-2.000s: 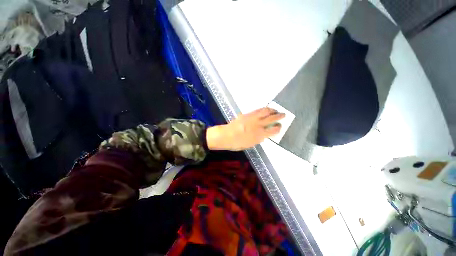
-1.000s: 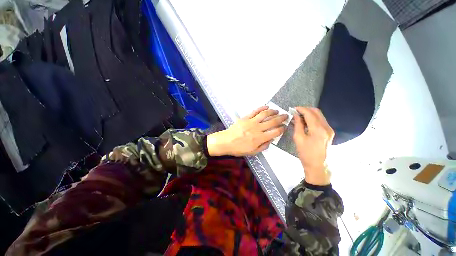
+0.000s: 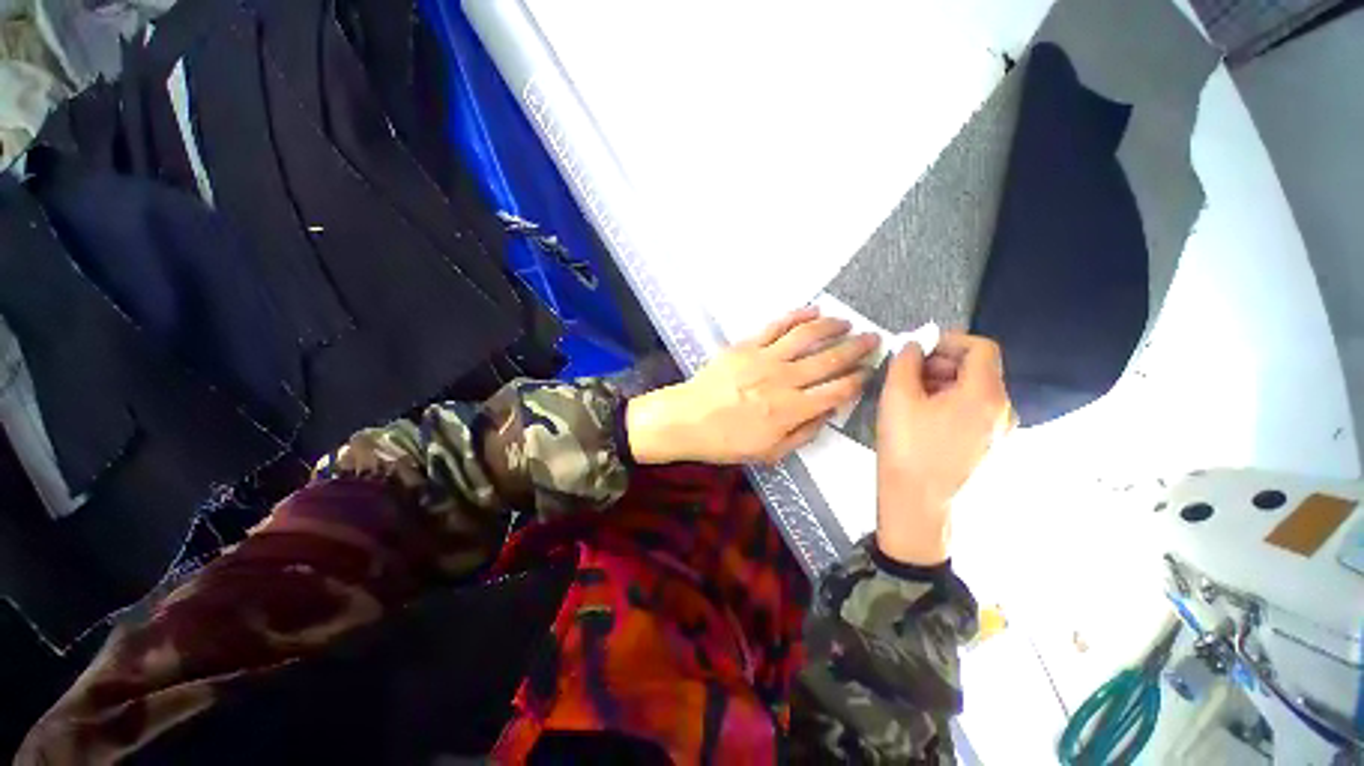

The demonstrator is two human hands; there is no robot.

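A grey garment panel (image 3: 935,217) lies on the white table with a dark navy pocket piece (image 3: 1065,255) on it. My left hand (image 3: 741,392) lies flat, fingers pressing a white template card (image 3: 838,317) on the panel's near corner; the hand covers most of the card. My right hand (image 3: 945,419) pinches a small whitish piece, perhaps chalk (image 3: 916,338), between thumb and fingers at the card's right edge. The tip's contact with the cloth cannot be made out.
A white sewing machine (image 3: 1234,524) stands at the lower right, with teal-handled scissors (image 3: 1114,718) beside it. Dark cut panels (image 3: 269,225) are piled at the left over blue cloth (image 3: 516,180). The ruler-marked table edge (image 3: 613,225) runs diagonally. An orange-brown patch shows near my right sleeve.
My right hand has come in from outside the picture with the whitish piece and, over the last second, shifted slightly along the card. My left hand stays on the card.
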